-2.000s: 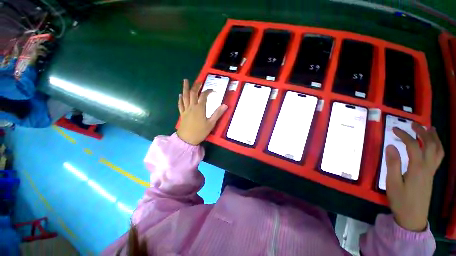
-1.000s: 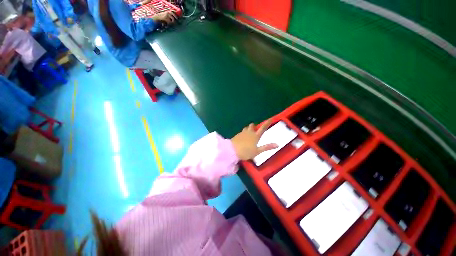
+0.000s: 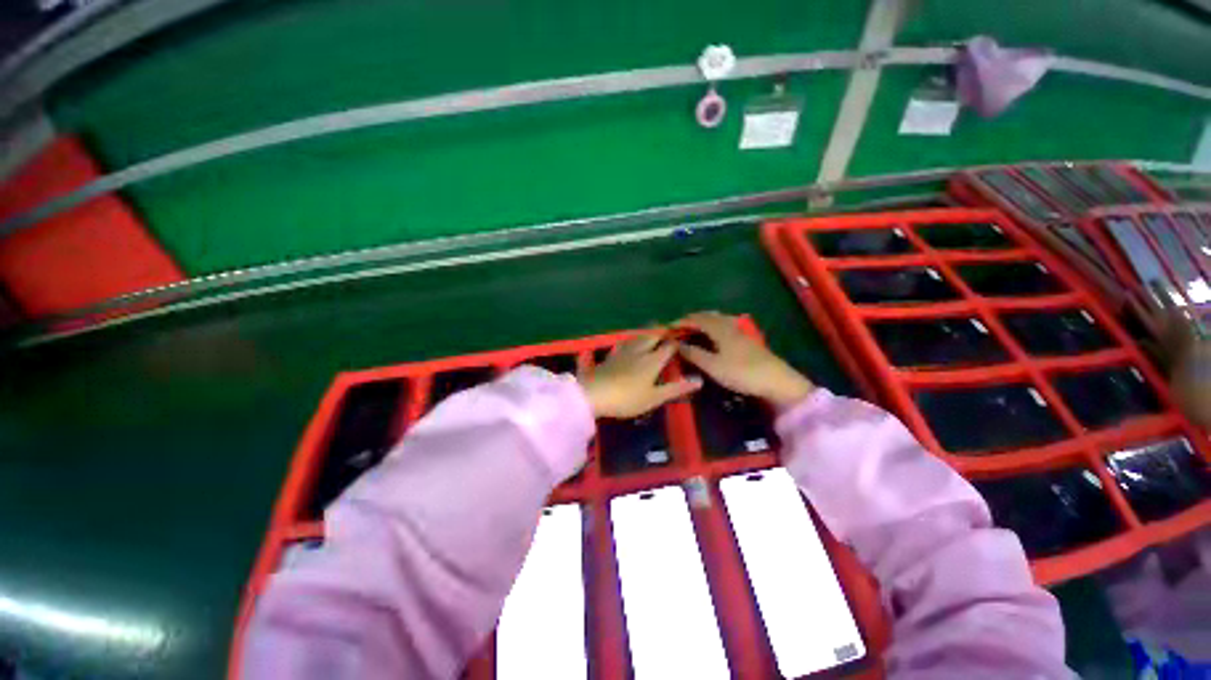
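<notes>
The red phone tray (image 3: 308, 458) lies in front of me, its near part cut off by the lower edge. Its far row holds dark phones, one of them (image 3: 361, 432) at the left. In its near row three phones show white screens, one of them (image 3: 794, 571) at the right. My left hand (image 3: 640, 377) is over the upper part of a dark far-row phone, thumb apart from the fingers. My right hand (image 3: 738, 359) is over the upper end of the far-row phone at the right. The fingertips of both hands nearly meet and are blurred. My left sleeve hides part of the tray.
Another red tray (image 3: 916, 379) with dark phones stands close at the right, with more filled trays (image 3: 1062, 199) behind it. A metal rail (image 3: 531, 243) and green panel (image 3: 399, 173) with hanging cards bound the dark green bench (image 3: 160, 465). Part of another person (image 3: 1179, 591) shows at the right edge.
The view has swung right, away from the floor. My left hand has moved from the near-row left phone to the far row. My right hand, out of view one second ago, is now beside it.
</notes>
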